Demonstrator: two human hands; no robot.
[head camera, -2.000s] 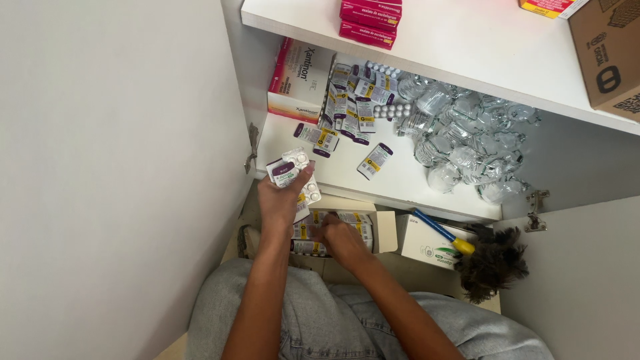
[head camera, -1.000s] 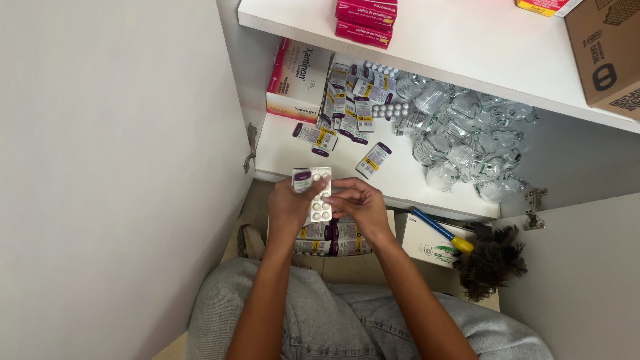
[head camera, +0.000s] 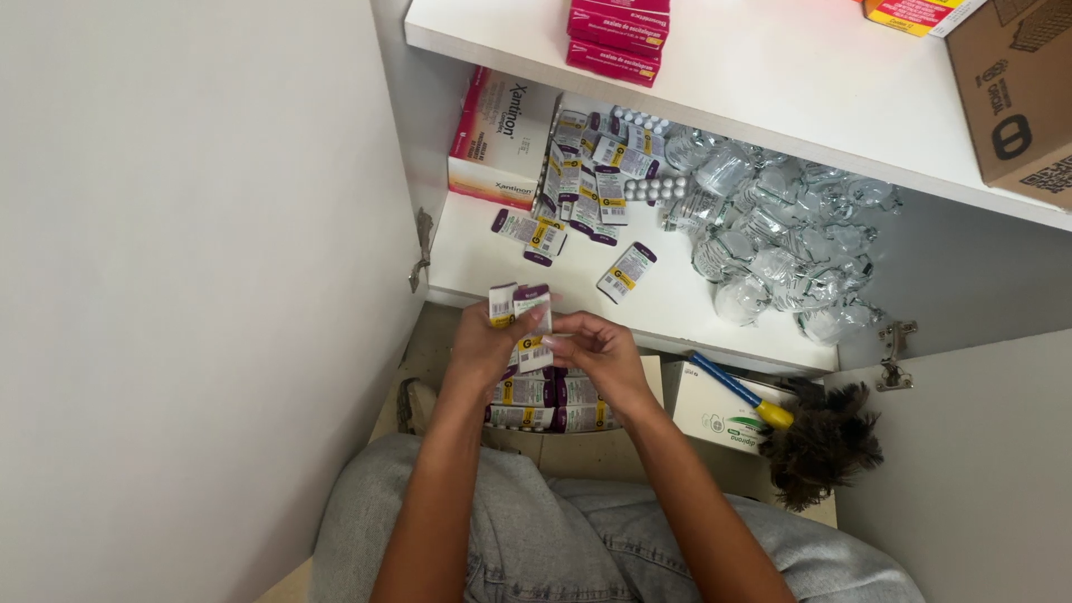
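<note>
My left hand (head camera: 486, 339) grips small purple-and-white medicine packs (head camera: 533, 327) with yellow bands, held upright above an open carton. My right hand (head camera: 599, 347) is at their right edge, its thumb and fingertips on or very near the front pack; I cannot tell if it grips. Below both hands, the open carton (head camera: 651, 377) on the floor holds rows of like packs (head camera: 523, 417). On the lower cabinet shelf lies a loose heap of such packs (head camera: 586, 188) with silver blister strips (head camera: 656, 188), and one pack (head camera: 626, 272) lies apart near the shelf's front.
Clear-wrapped plastic items (head camera: 779, 234) fill the shelf's right. A Xantinon box (head camera: 502, 138) stands at its left. Pink boxes (head camera: 618, 38) and a cardboard box (head camera: 1017, 100) sit on the upper shelf (head camera: 787, 92). A feather duster (head camera: 816, 448) rests by a white dipirona box (head camera: 712, 402). Open doors flank me.
A second ago my hands held a blister strip with its pill side showing; now the printed faces of packs show. Two seconds ago my right hand was down in the carton.
</note>
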